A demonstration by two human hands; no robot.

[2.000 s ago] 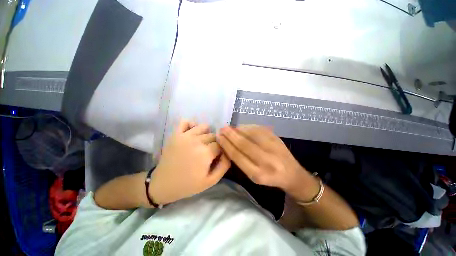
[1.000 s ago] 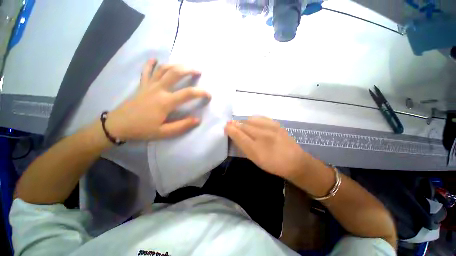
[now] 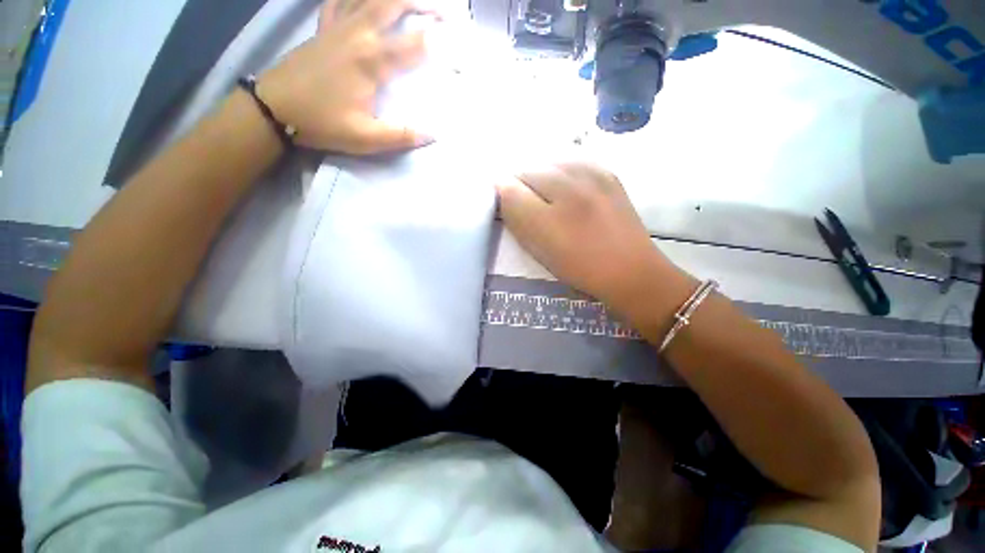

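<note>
A pale fabric panel (image 3: 394, 254) lies on the machine table and hangs over its front edge, with a thin seam along its left side. My left hand (image 3: 351, 81) lies spread on the panel at upper left, fingers apart, partly lost in glare. My right hand (image 3: 567, 216) is at the panel's right edge, its fingertips on the cloth; whether they pinch it cannot be told. The sewing machine (image 3: 799, 27) head is at the top right. The needle area (image 3: 548, 27) is just above and beyond my hands, brightly lit.
Dark green snips (image 3: 853, 265) lie on the table at right. A dark grey cylinder (image 3: 629, 81) stands right of the needle area. The table ruler (image 3: 562, 313) runs along the front edge. Dark grey cloth (image 3: 205, 76) lies at upper left. A dark fabric pile (image 3: 907, 459) is below the table at right.
Both hands and the panel have moved up the table toward the needle area. The left hand has gone from the panel's near part to its far part. More of the machine head shows.
</note>
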